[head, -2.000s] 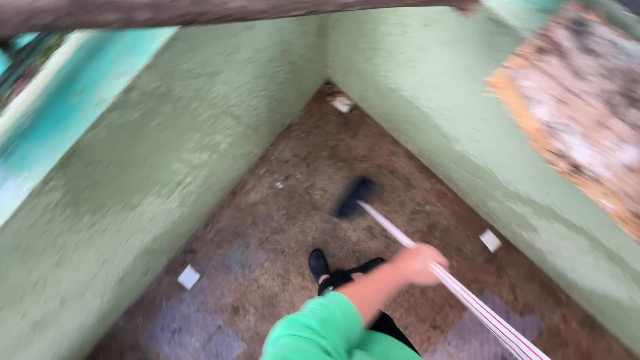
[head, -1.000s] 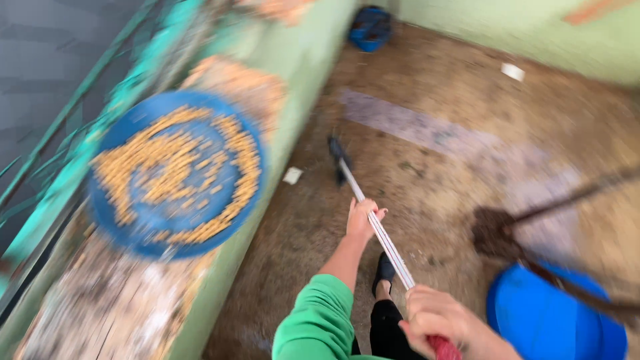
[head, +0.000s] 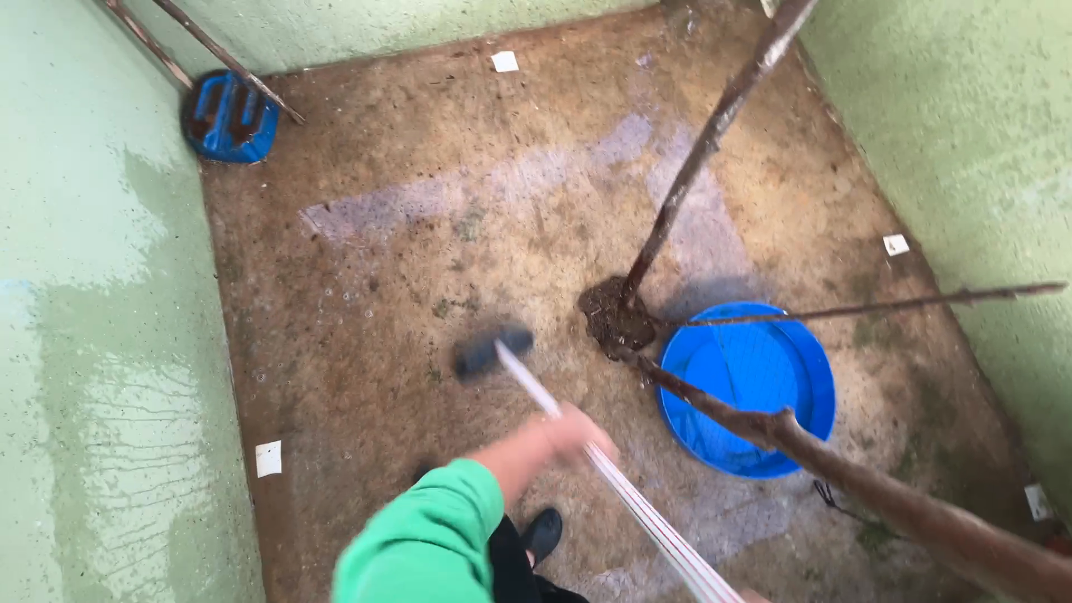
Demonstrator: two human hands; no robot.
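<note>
My left hand (head: 578, 431), below a green sleeve, is closed around the white, red-striped handle (head: 645, 502) of a broom. The dark broom head (head: 494, 350) rests against the brown, stained floor (head: 360, 293), blurred. Only a sliver of my right hand (head: 755, 596) shows at the bottom edge, at the handle; its fingers are out of view. To the right of the broom head, branches rise from a brown clump (head: 618, 318) beside a round blue tub (head: 745, 389).
Green walls (head: 109, 335) bound the floor. A blue container (head: 230, 117) stands in the far left corner with wooden sticks (head: 226, 59) by it. A thick branch (head: 888, 494) crosses low on the right. White squares (head: 268, 459) lie near the walls. My dark shoe (head: 543, 534) is below my left hand.
The view has swung strongly. The basin of yellow-orange pieces on the ledge, seen one second ago, is out of view. My right hand, then plainly closed on the handle's red end, is now mostly out of view.
</note>
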